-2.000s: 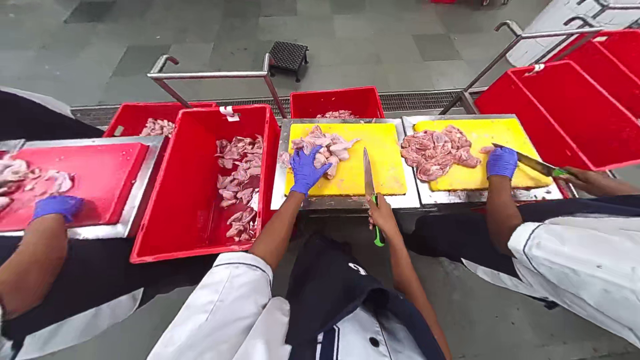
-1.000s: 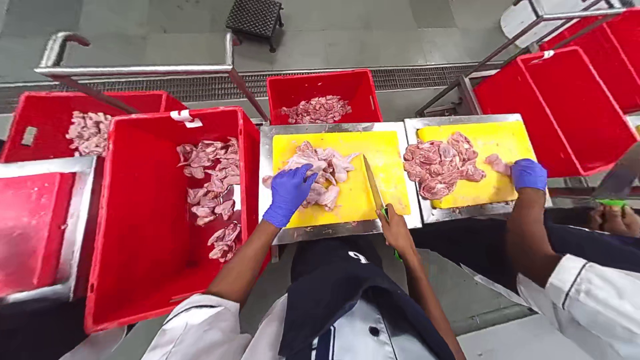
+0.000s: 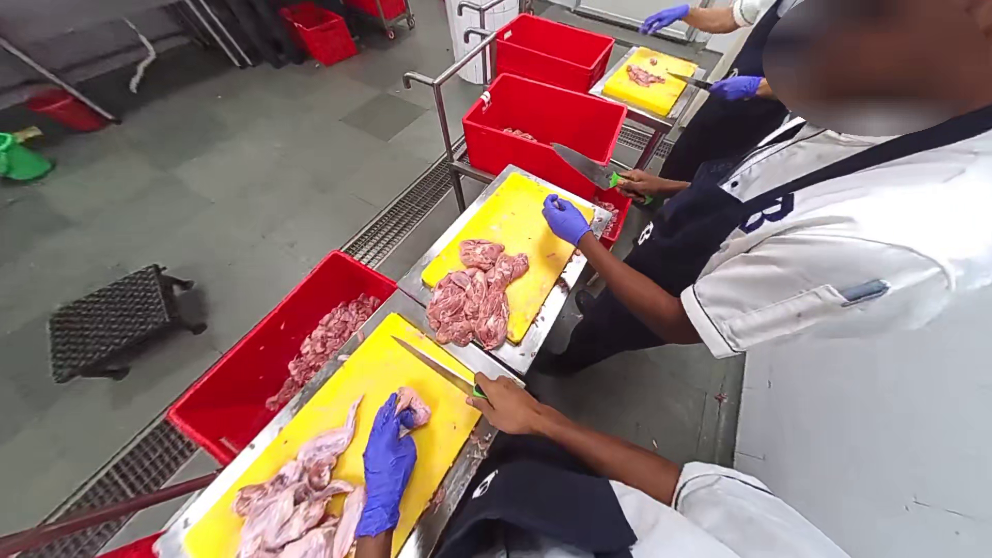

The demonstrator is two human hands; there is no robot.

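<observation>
My left hand [image 3: 389, 465], in a blue glove, has its fingers on a small piece of raw meat [image 3: 414, 408] over the yellow cutting board [image 3: 446, 449]. Bare and without a glove, my right hand [image 3: 505, 403] grips a green-handled knife [image 3: 434, 363], its blade lying above the board's far right part and pointing up and left. A pile of raw poultry pieces [image 3: 298, 496] rests on the board left of my left hand. Beyond my board is a second yellow cutting board [image 3: 535, 232] with dark pink raw meat [image 3: 477, 298].
A co-worker at the second board holds a large knife [image 3: 581, 165]; another person works farther off. A red crate [image 3: 256, 349] with meat pieces adjoins my board's far side. More red crates [image 3: 542, 116], a metal rail [image 3: 440, 116] and a black step stool [image 3: 116, 318] stand beyond.
The view has swung strongly to the right. My left hand has left the poultry pile and is now at a separate small piece. My right hand still holds the knife.
</observation>
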